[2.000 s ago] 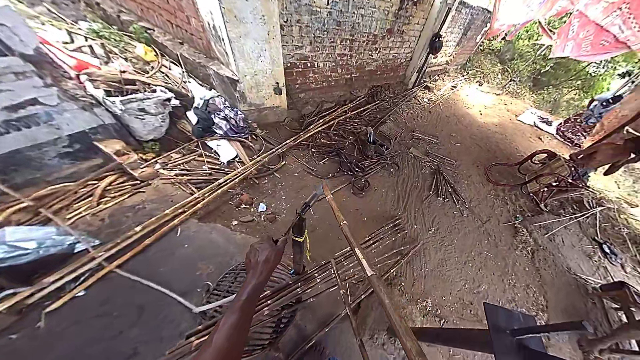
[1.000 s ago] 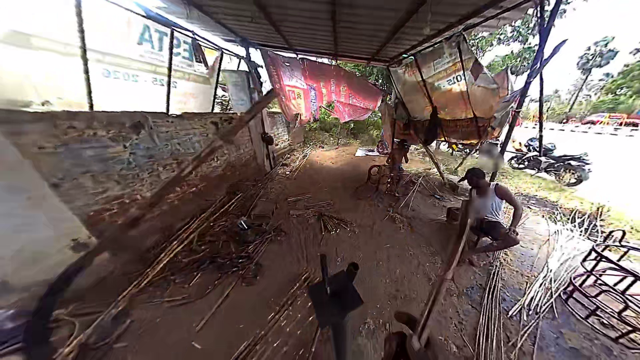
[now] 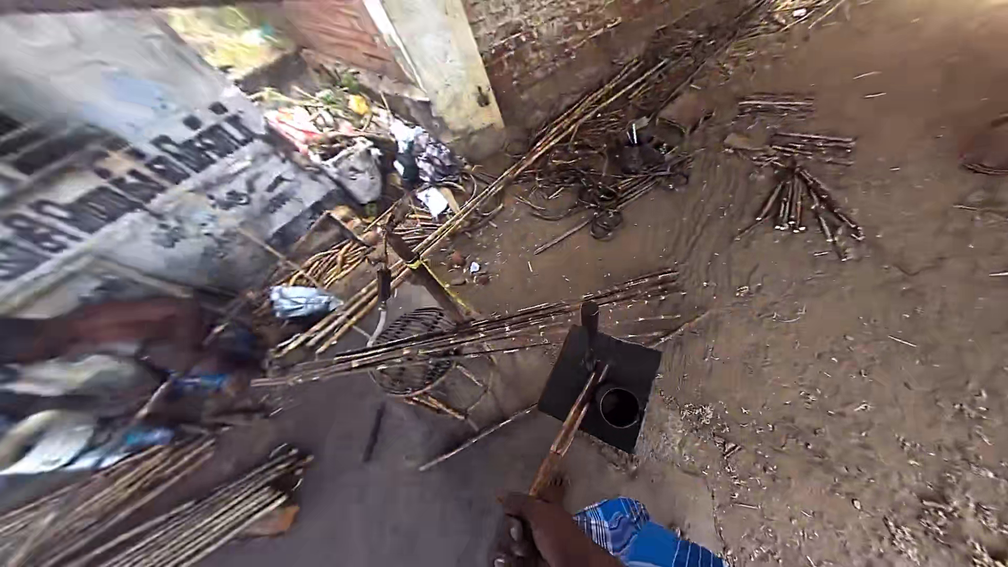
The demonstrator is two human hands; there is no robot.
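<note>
At the bottom, my right hand (image 3: pixel 535 528) is closed around a brown cane stick (image 3: pixel 567 437). The stick slopes up to the right, and its far end lies over a dark metal plate (image 3: pixel 563 378) between an upright post (image 3: pixel 589 316) and a short round tube (image 3: pixel 620 407). My left hand cannot be made out. A dark bar with a yellow tie (image 3: pixel 425 276) leans near a round woven cane seat (image 3: pixel 413 354). Thin canes (image 3: pixel 504 327) lie across the seat. A tool with a dark grip (image 3: pixel 383 287) stands beside the bar.
Long canes (image 3: pixel 535 157) run along the brick wall beside coiled strips (image 3: pixel 602 177). Short cane bundles (image 3: pixel 799 197) lie on the dirt at right. More canes (image 3: pixel 213 512) are at lower left, below blurred cloth and an unclear brown shape (image 3: pixel 102 327). Blue checked cloth (image 3: pixel 614 524) is beside my hand.
Two seconds ago a hand was at the bar with the yellow tie; now none is there. The view has swung strongly down and left since the last frame.
</note>
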